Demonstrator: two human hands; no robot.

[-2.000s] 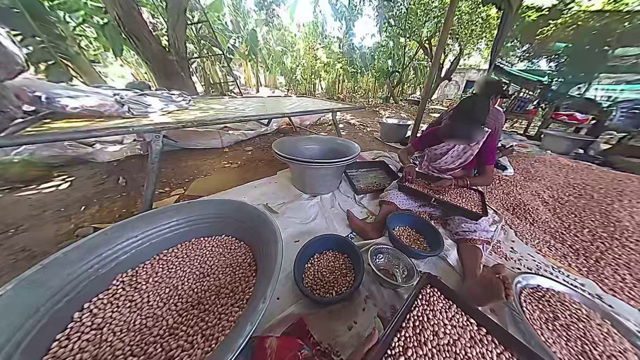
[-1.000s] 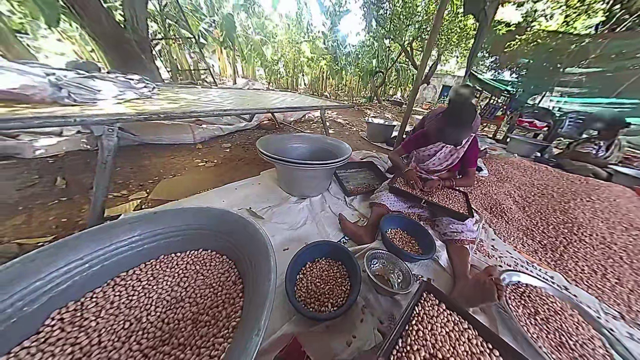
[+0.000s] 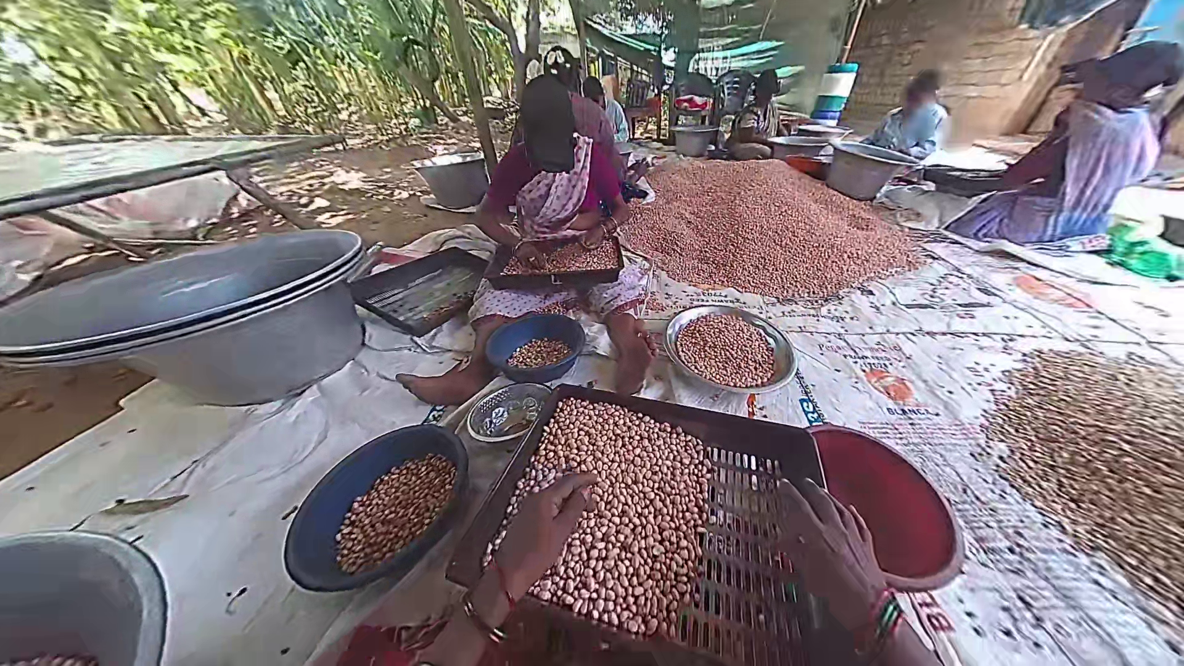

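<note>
In front of me lies a dark slotted plastic tray [image 3: 751, 564], its left and middle part covered by pale brown nuts or seeds [image 3: 638, 518]. Over the left part of these nuts is my left hand [image 3: 548, 523], thumb and fingers near one another; whether it pinches a nut cannot be told. My right hand [image 3: 828, 536] rests, fingers extended, at the bare slats on the tray's right side, holding nothing visible. A red basin [image 3: 893, 504] stands beside the tray on the right. To its left is a blue bowl [image 3: 310, 532] holding more nuts [image 3: 398, 509].
Ahead, a seated person [image 3: 555, 185] has hands in another tray [image 3: 560, 277]. Near that person stand a small blue bowl [image 3: 535, 375], a perforated metal bowl [image 3: 481, 430] and a steel bowl [image 3: 786, 356] of nuts. Large metal tubs [image 3: 259, 351], a big nut heap [image 3: 758, 227] and other seated people surround the sheet.
The view has swung right and down. Both my hands are now plainly over the near tray, and the red basin has come into view.
</note>
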